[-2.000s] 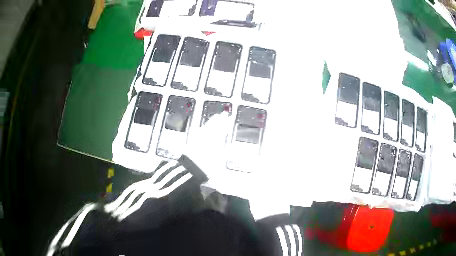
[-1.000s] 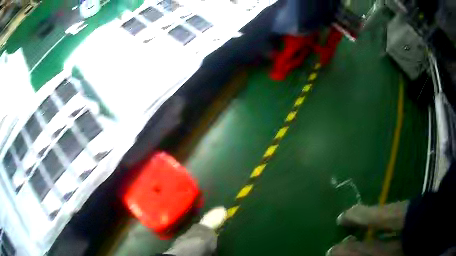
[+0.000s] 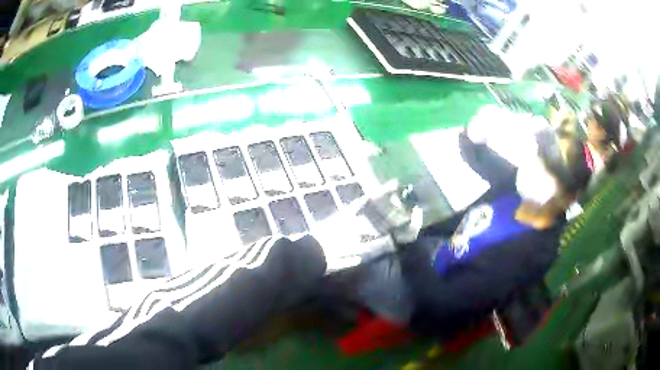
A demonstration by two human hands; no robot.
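Observation:
Phone frames (image 3: 273, 168) lie in two rows on a white-lined tray (image 3: 206, 238) in the middle. More frames (image 3: 110, 204) lie on another white-lined tray (image 3: 40, 253) at the left. Each has a dark upper part and black edges. My left arm, in a dark sleeve with white stripes, reaches from the lower left over the tray's front edge. My left hand (image 3: 339, 225) is a pale, overexposed shape by the lower row's right end. Its fingers blend into the white lining, so its grip cannot be told. My right hand is not in view.
A person (image 3: 477, 253) in dark and blue clothes is close at the right, beside a white sheet (image 3: 452, 170). A blue tape roll (image 3: 110, 74), a small pale roll (image 3: 70, 111) and a black slotted tray (image 3: 434, 47) lie farther back. Something red (image 3: 376, 334) is below the bench.
The view has swung from the floor and red stool back to the bench. My left arm now reaches over the tray; my right hand has left the picture.

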